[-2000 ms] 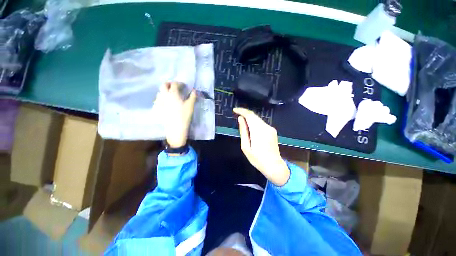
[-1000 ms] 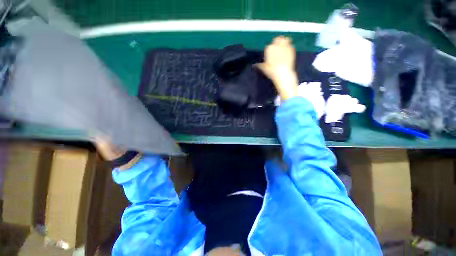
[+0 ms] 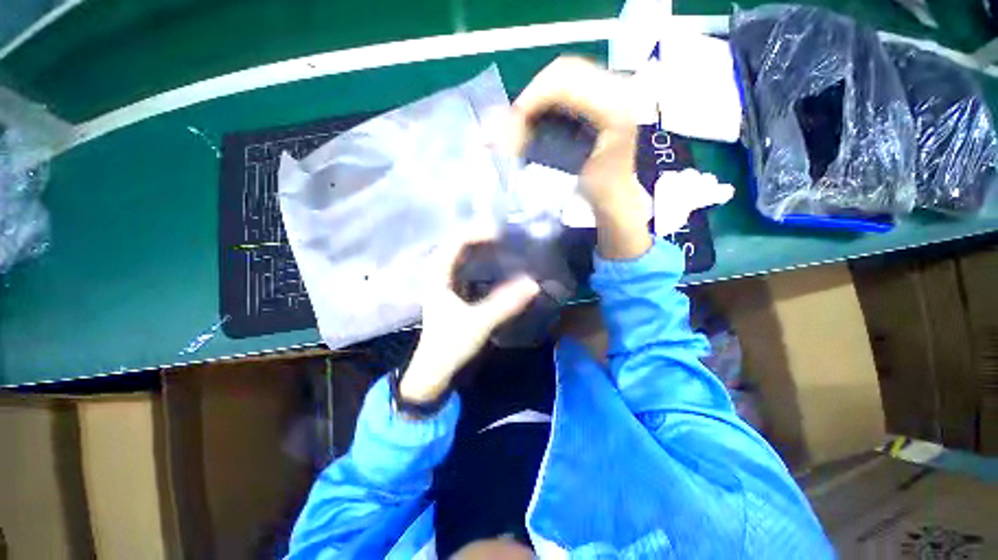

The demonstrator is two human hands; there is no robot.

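The black over-ear headphones (image 3: 527, 295) are blurred between my hands, near the right end of the frosted bag. My left hand (image 3: 465, 317) grips the lower cup at the bench's front edge. My right hand (image 3: 591, 137) is curled around the upper cup, farther back over the mat. The frosted poly bag (image 3: 399, 208) lies flat on the black mat (image 3: 250, 290), to the left of the headphones. Part of the headphones is hidden by my fingers and by blur.
White cloth scraps (image 3: 689, 202) lie on the mat by the lettering. A white cloth (image 3: 698, 93) lies behind them. Plastic-wrapped black items (image 3: 826, 120) sit on a blue tray (image 3: 837, 223) at right. Open cartons (image 3: 815, 350) stand below the bench edge. Clear plastic (image 3: 20, 202) lies far left.
The frosted bag, raised at left a second ago, now lies on the mat. The headphones have come off the mat into both hands. The view has shifted, with the wrapped items further left.
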